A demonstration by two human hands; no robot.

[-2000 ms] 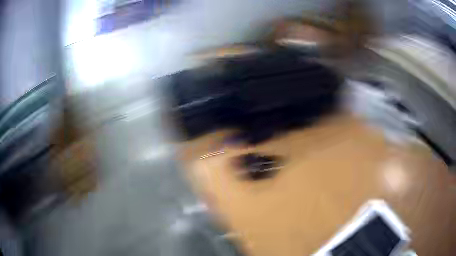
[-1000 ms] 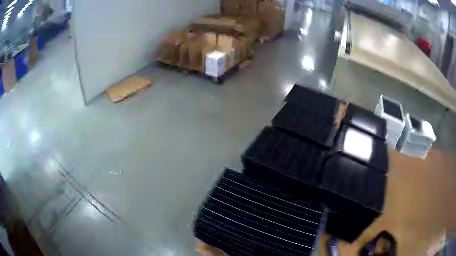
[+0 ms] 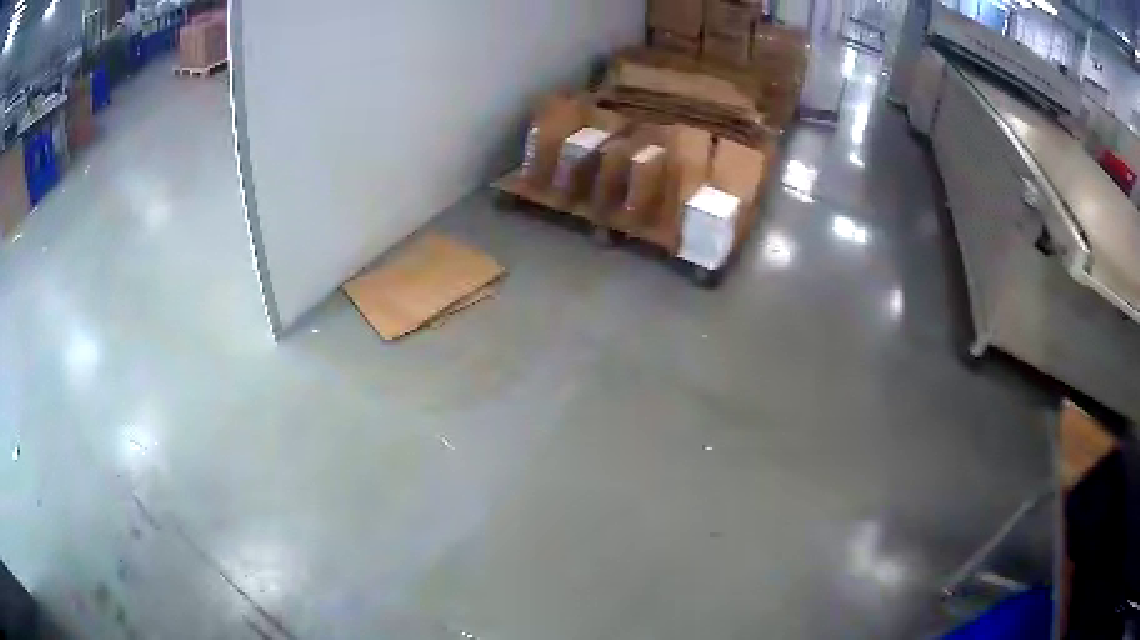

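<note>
Neither of my hands is in the picture. Flat brown cardboard sheets lie on the glossy grey-green floor near the end of a pale wall panel. Beyond them, a low wheeled pallet or cart bears open brown cartons and white stacked blocks. More flat cardboard lies behind these. What the white blocks are, I cannot tell.
A pale wall panel stands at the left centre. A long machine or conveyor stands at the right. A dark object with a brown edge and something blue show at the lower right. Blue crates stand far left.
The view has swung and moved forward. The black stacks and tan bench top have left the picture. The cartons, floor cardboard and panel show larger and further right.
</note>
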